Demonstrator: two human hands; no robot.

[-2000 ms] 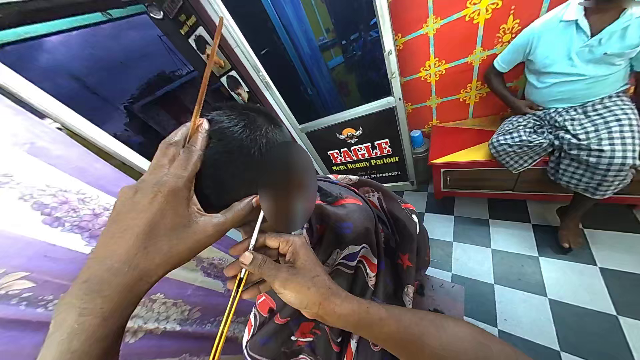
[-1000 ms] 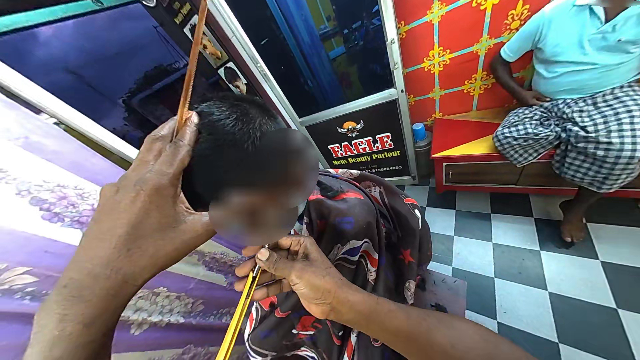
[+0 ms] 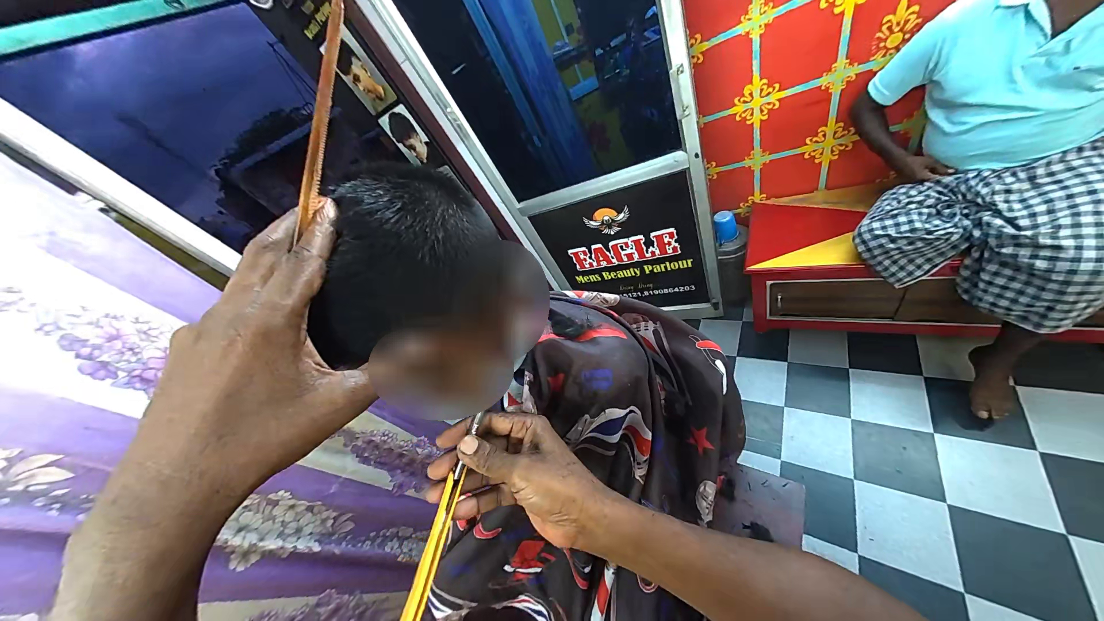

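Observation:
My left hand [image 3: 259, 345] lies along the back and side of a seated person's head [image 3: 405, 233] with short black hair. A brown comb [image 3: 319, 112] stands up between its fingers, teeth facing right. Below the head, my right hand [image 3: 526, 474] grips a straight razor with a yellow handle [image 3: 431, 552]; its metal end [image 3: 476, 423] shows above the fingers and points up toward the person's blurred face. The blade edge cannot be made out. A dark patterned barber's cape [image 3: 630, 414] covers the person's body and has loose dark hair on it.
At the right another person [image 3: 1009, 103] sits on a red and yellow bench [image 3: 811, 241]. A blue-capped container [image 3: 729, 237] stands beside the bench. A glass door [image 3: 552, 95] is behind the cape, and purple floral cloth [image 3: 285, 535] hangs at the left. The floor [image 3: 897, 457] is checkered.
The razor in my right hand has come down from beside the person's face to just below it. The head has turned or tilted. My left hand keeps hold of the comb.

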